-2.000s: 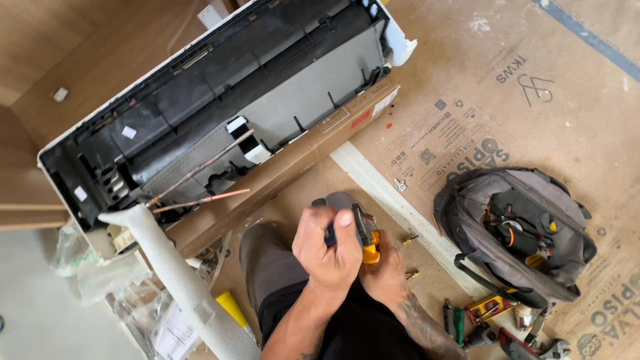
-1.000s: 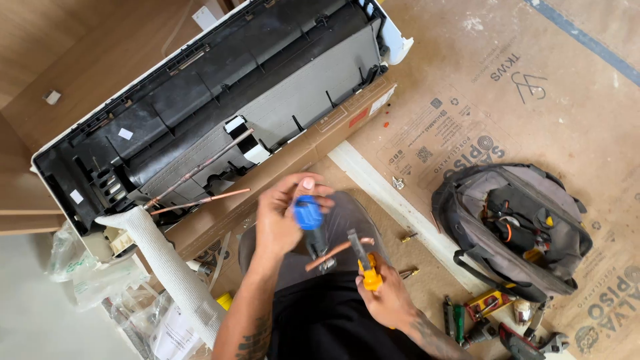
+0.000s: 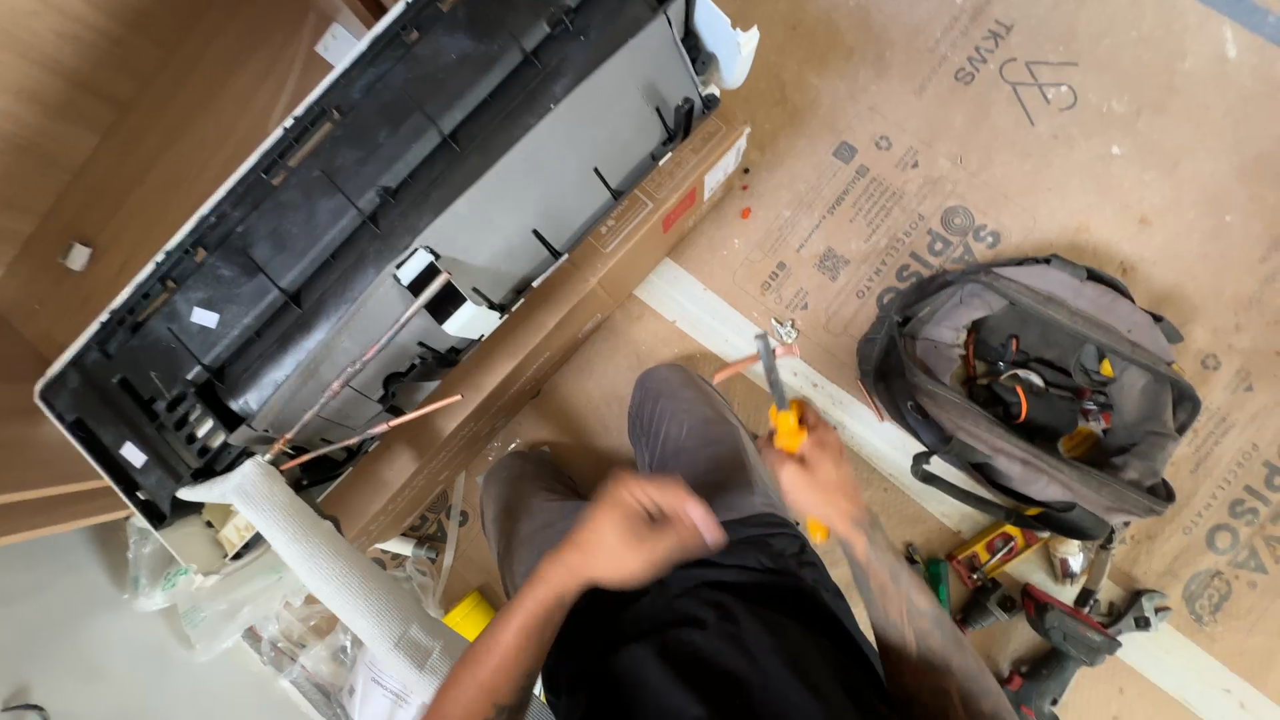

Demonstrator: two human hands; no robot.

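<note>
My right hand (image 3: pixel 815 470) is closed around a yellow-handled metal tool (image 3: pixel 788 425), its grey end pointing up and away from me. A short copper tube (image 3: pixel 738 369) crosses by the grey end; whether the tool grips it is unclear. My left hand (image 3: pixel 645 530) is blurred over my lap, fingers curled; I cannot tell if anything is in it. Left of my knees, an open-backed air conditioner indoor unit (image 3: pixel 560 150) rests by a long cardboard box (image 3: pixel 590 265). Its copper pipes (image 3: pixel 375 430) emerge near a white wrapped hose (image 3: pixel 330 570).
An open grey tool bag (image 3: pixel 910 350) stands on the cardboard-covered floor at right. Below it lie a yellow level (image 3: pixel 990 553), an adjustable wrench (image 3: pixel 1140 612) and a red-black power tool (image 3: pixel 1060 630). Plastic bags (image 3: pixel 215 590) lie at lower left, beside a wooden cabinet (image 3: pixel 60 440).
My right hand has moved right and away from my left with the yellow-handled tool. The blue-ended tool seen at my left hand a second ago is no longer visible.
</note>
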